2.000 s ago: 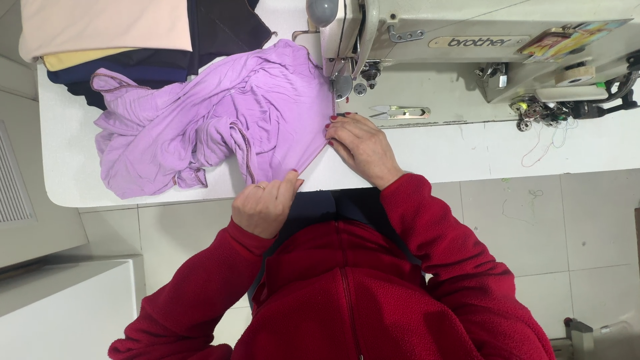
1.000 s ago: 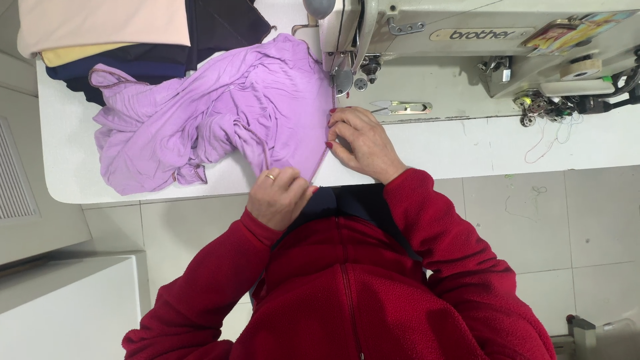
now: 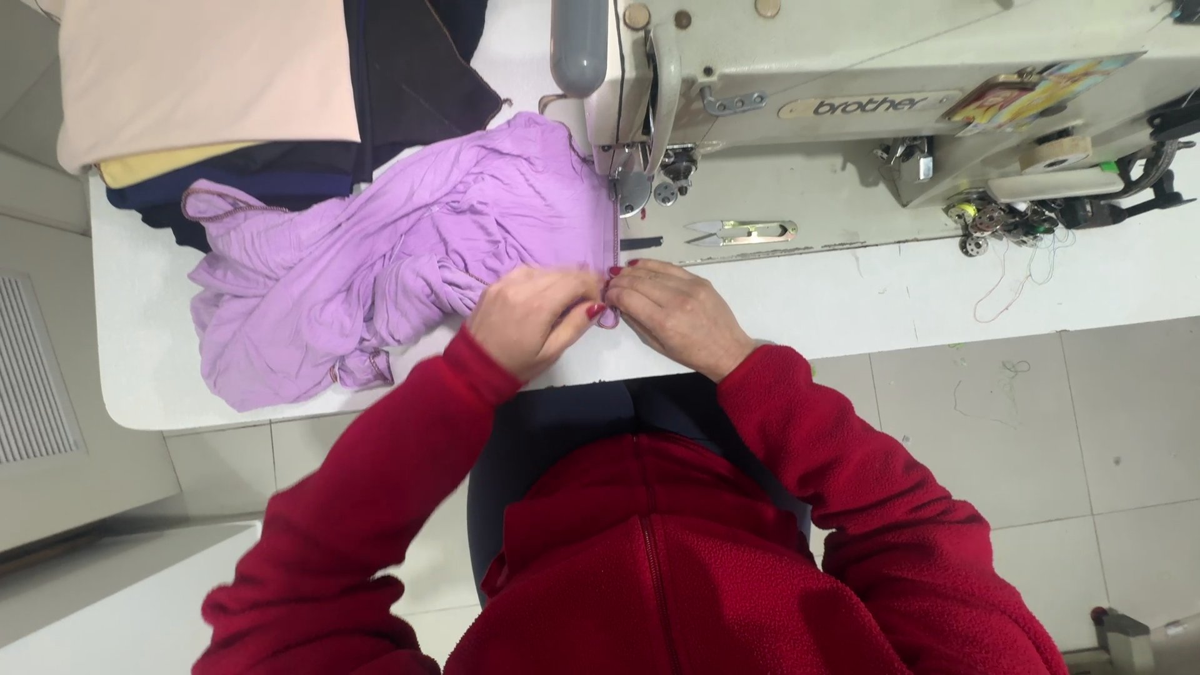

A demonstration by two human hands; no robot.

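A lilac fabric piece (image 3: 450,225) with dark overlocked edges lies bunched on the white table, left of a Brother sewing machine (image 3: 844,56). Its right edge runs straight down from beside the presser foot area, where the needle is hidden. My left hand (image 3: 539,314), slightly blurred, pinches the fabric near the table's front edge. Touching it on the right, my right hand (image 3: 680,309) grips the same edge between thumb and fingers. A small hemmed end of the fabric shows below the fingertips. Thread snips (image 3: 741,232) lie on the machine bed to the right of the fabric.
Folded pink (image 3: 206,75), yellow and dark fabrics are stacked at the back left, partly under the lilac cloth's side. Bobbins (image 3: 994,220) with loose threads and a tape roll (image 3: 1057,153) are at the right of the machine. The table's front edge (image 3: 581,382) is close to my body.
My left hand has moved right and up to meet my right hand at the fabric edge. One second ago the hands were apart, with the left one lower on the cloth.
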